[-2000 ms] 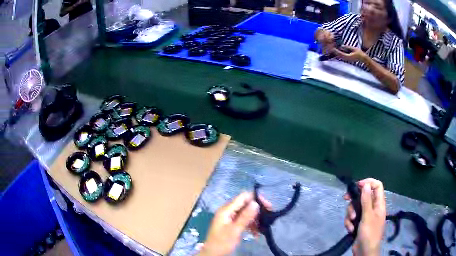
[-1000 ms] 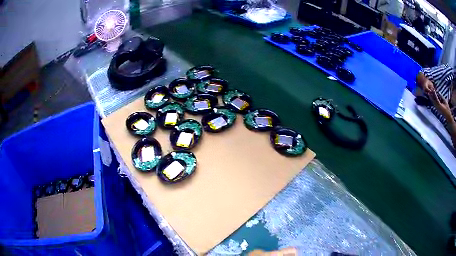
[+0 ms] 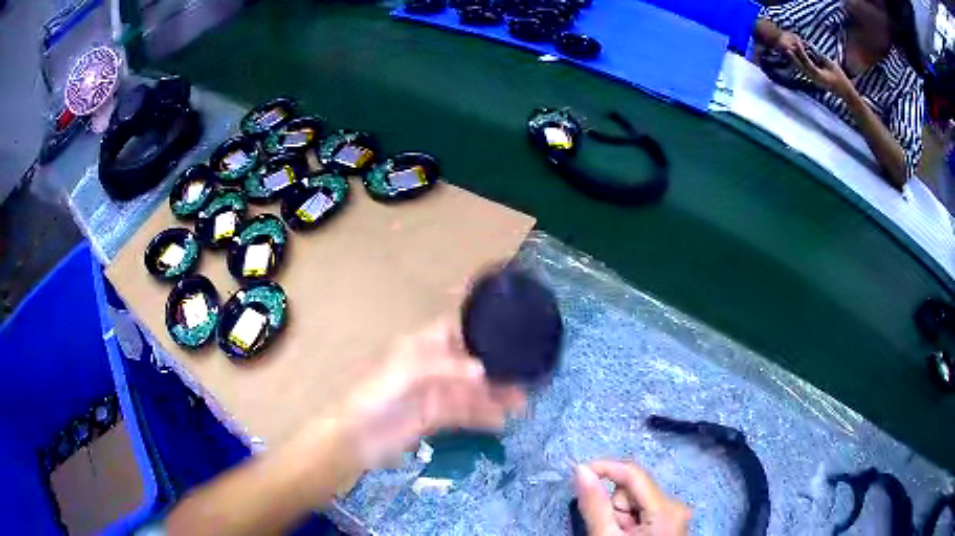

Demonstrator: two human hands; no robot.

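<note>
My left hand [image 3: 435, 393], blurred, holds a black oval ear cup housing [image 3: 513, 325] above the cardboard's right edge, smooth dark side showing. My right hand [image 3: 628, 503] is low at the bottom edge, thumb and fingers pinched at a dark end that looks like part of a headband; the fingers hide most of it. A black headband arc [image 3: 733, 450] curves just right of that hand and runs off the bottom edge; its join to the held end is out of view. Several open ear cups [image 3: 257, 249] with green boards and batteries lie on the cardboard sheet [image 3: 367, 272].
A part-built headset [image 3: 618, 194] lies on the green belt [image 3: 723, 241]. Black rings [image 3: 147, 152] and a fan [image 3: 92, 81] stand at the far left. A blue tote [image 3: 63, 356] is at left. More headbands [image 3: 880, 492] lie lower right. A person in stripes [image 3: 890, 105] sits opposite.
The view has swung back right. The rightmost open cup has gone from the cardboard, and my left hand now holds a cup. My right hand and headbands are back in view.
</note>
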